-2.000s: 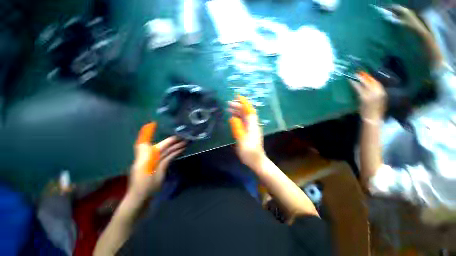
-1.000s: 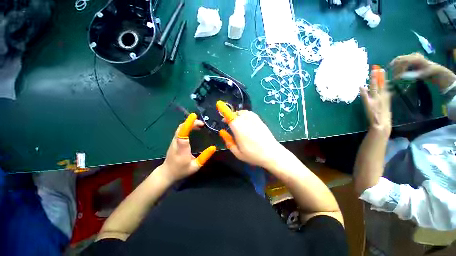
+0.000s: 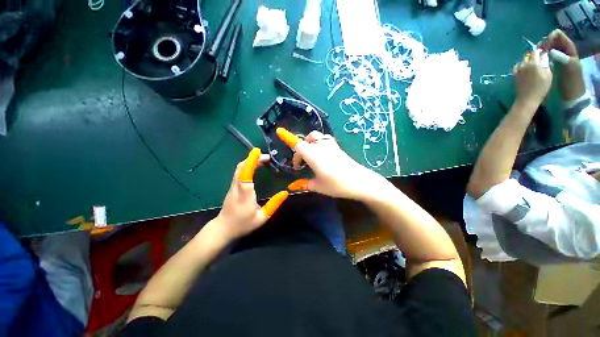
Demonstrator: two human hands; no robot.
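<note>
A round black housing lies on the green bench near its front edge, with small white dots on its rim. A black rod lies along its far side and another rod sticks out to its left. My right hand reaches over the housing, with an orange-cotted finger inside it and the thumb at its near edge. My left hand is at the near left side, orange finger and thumb spread, fingertips by the rod and rim. The right palm hides part of the housing.
A large black housing with rods stands upper left. A white wad, a white bottle, tangled white cords and a white bundle lie beyond. Another worker's hands are at the right. A thin dark cord trails left.
My right fingers have shifted slightly over the housing and the pale cord around its rim shows less. The left rod shows more clearly. The other worker's hands have moved together, farther back.
</note>
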